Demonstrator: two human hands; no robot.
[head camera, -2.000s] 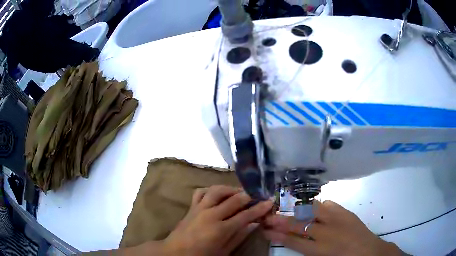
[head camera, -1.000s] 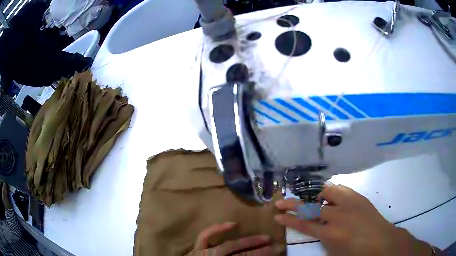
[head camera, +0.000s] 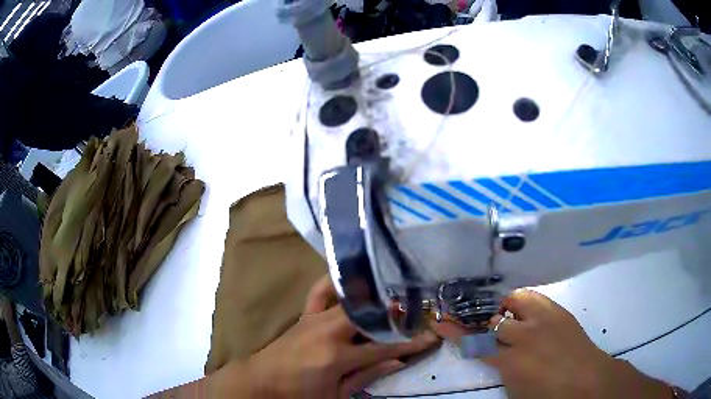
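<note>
A flat brown cloth piece (head camera: 261, 273) lies on the white table, left of and partly under the sewing machine head (head camera: 546, 140). My left hand (head camera: 327, 351) rests on the cloth's lower right part, its fingers reaching under the chrome lever guard (head camera: 351, 241). My right hand (head camera: 546, 343), with a ring, is beside the tension discs (head camera: 470, 302) and the pale block (head camera: 479, 344). Its fingertips are partly behind these parts, so I cannot tell whether they grip the cloth. The needle and presser foot are hidden.
A fanned bundle of brown pieces (head camera: 117, 230) lies on the left of the white table (head camera: 175, 312). A white trough (head camera: 226, 51) is behind the table. Dark cloth (head camera: 54, 86) and pale cloth (head camera: 113, 31) are at the upper left. A grey unit (head camera: 17, 241) stands at the left edge.
The cloth has moved farther up the table and under the head. My left hand has moved up from the lower edge to the needle area. The camera view has shifted slightly.
</note>
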